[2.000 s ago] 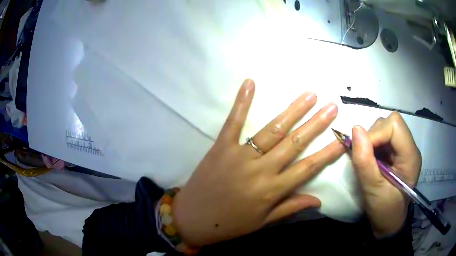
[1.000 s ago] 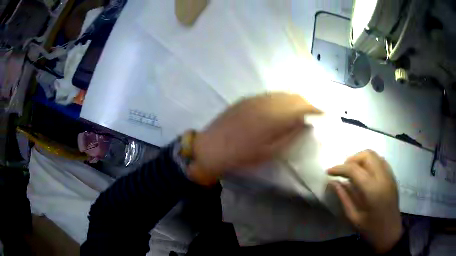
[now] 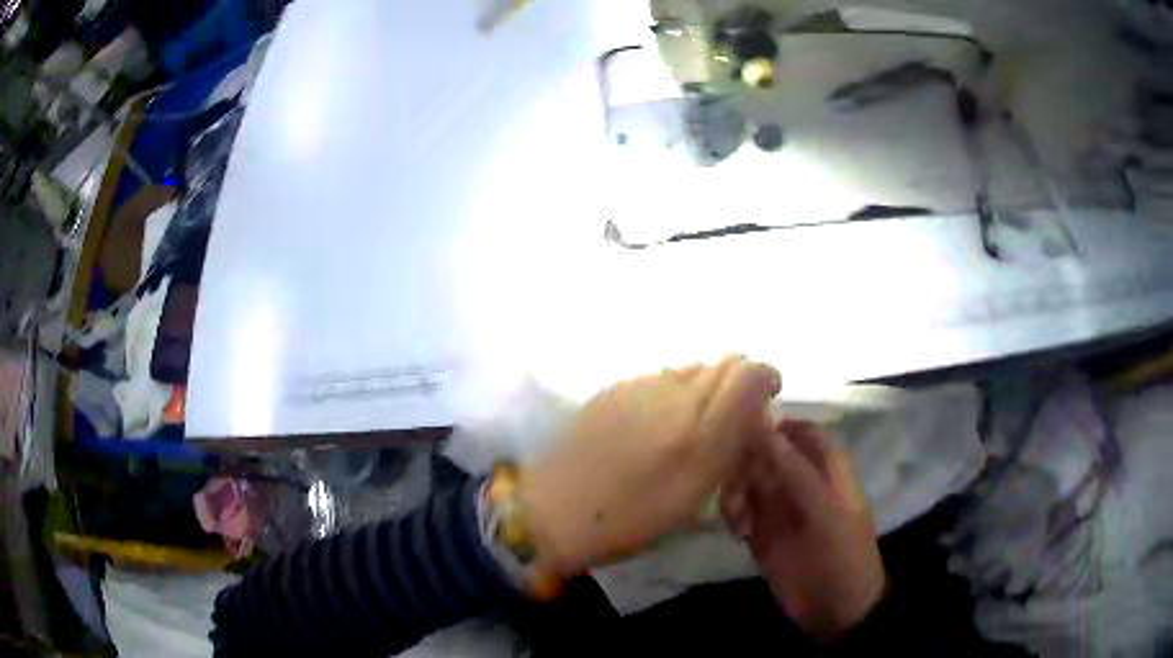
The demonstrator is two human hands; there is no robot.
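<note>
My left hand [image 3: 643, 469] and my right hand [image 3: 810, 527] meet at the table's front edge, with their fingertips close together. Both hands are blurred, with bent fingers, and seem to pinch the white fabric piece [image 3: 515, 418]. The fabric bunches beside my left wrist and hangs over the dark-clothed lap below the hands. The pinched edge is mostly hidden by my fingers. No pen shows in either hand.
The glossy white table [image 3: 347, 257] carries printed ruler marks. The needle plate [image 3: 714, 129] and dark-edged slide plate [image 3: 823, 180] lie beyond the hands. A blue bin with cloth [image 3: 161, 257] is at left. A pink thing [image 3: 225, 505] lies below the table edge.
The pen has left my right hand. My hands have come together at the table's front edge. The fabric has come off the table top towards the lap. The view has shifted.
</note>
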